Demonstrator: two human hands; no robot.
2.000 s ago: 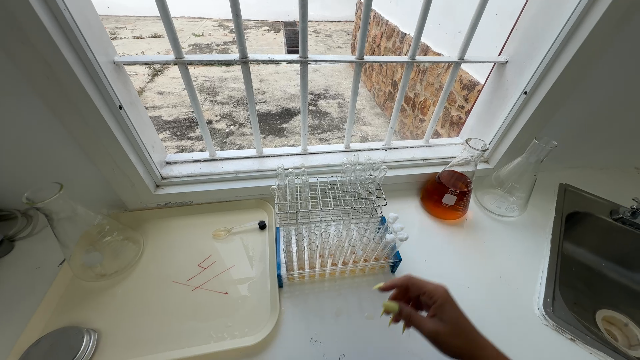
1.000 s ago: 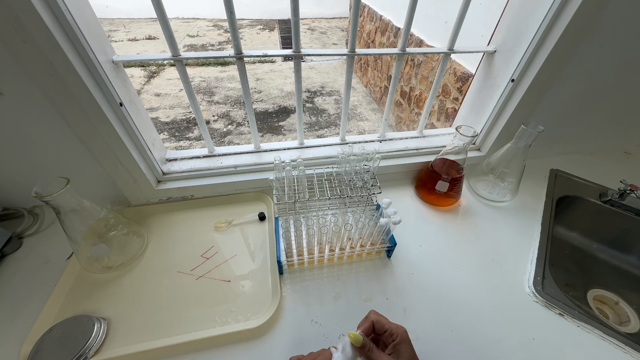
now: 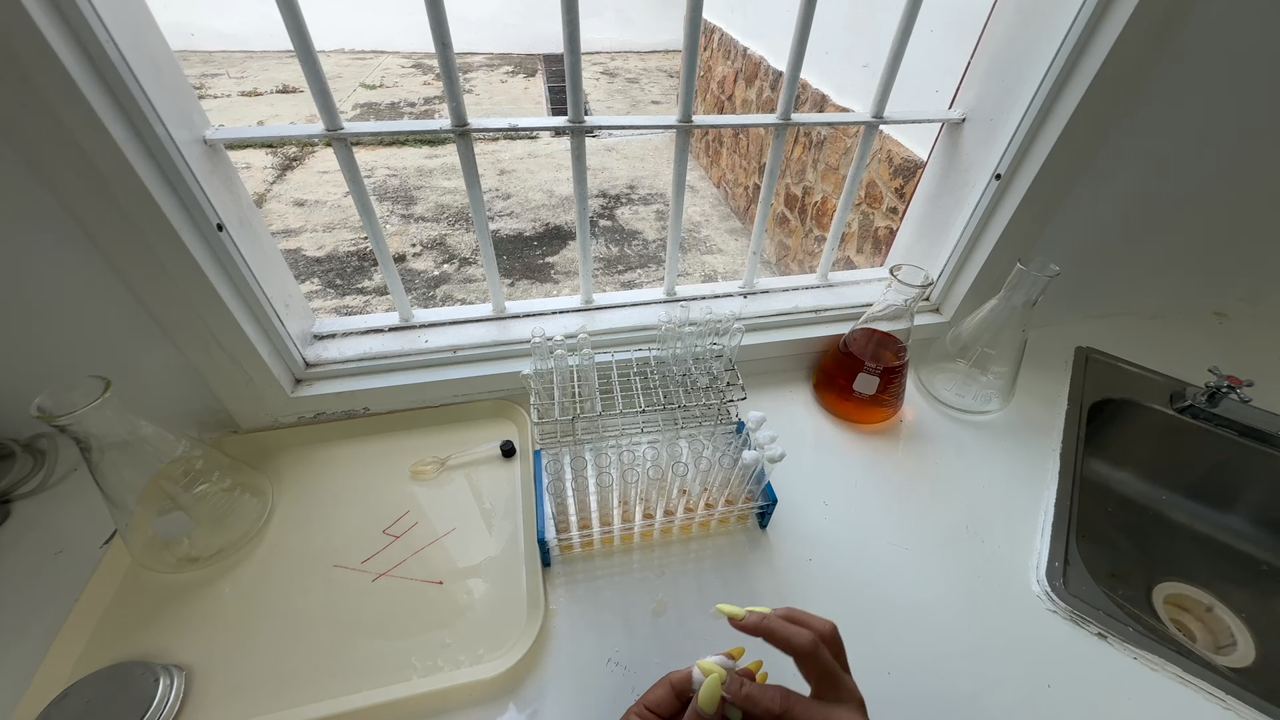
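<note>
At the bottom edge, my left hand (image 3: pixel 672 697) pinches a small tuft of cotton wool (image 3: pixel 712 668) between its fingertips, mostly cut off by the frame. Touching the same cotton, my right hand (image 3: pixel 790 655) has its thumb on it and its index finger raised. Beyond them stands a clear test tube rack with blue ends (image 3: pixel 768 505), filled with glass test tubes (image 3: pixel 654 478) that hold amber liquid low down. White cotton plugs (image 3: pixel 757 440) close several tubes at its right end. Behind it, a wire rack (image 3: pixel 640 400) carries inverted-looking glass tubes at both sides.
A cream tray (image 3: pixel 530 600) lies left, with a dropper-like piece with a black cap (image 3: pixel 507 449), an empty-looking Erlenmeyer flask (image 3: pixel 185 500) and metal lids (image 3: pixel 110 695). Right stand a flask of amber liquid (image 3: pixel 865 375), a clear flask (image 3: pixel 975 365) and a metal sink (image 3: pixel 1075 480). A barred window is behind.
My right hand was open in front of the rack two seconds ago. It then came down to the bottom edge, where both hands meet at the cotton. Its index finger has since lifted.
</note>
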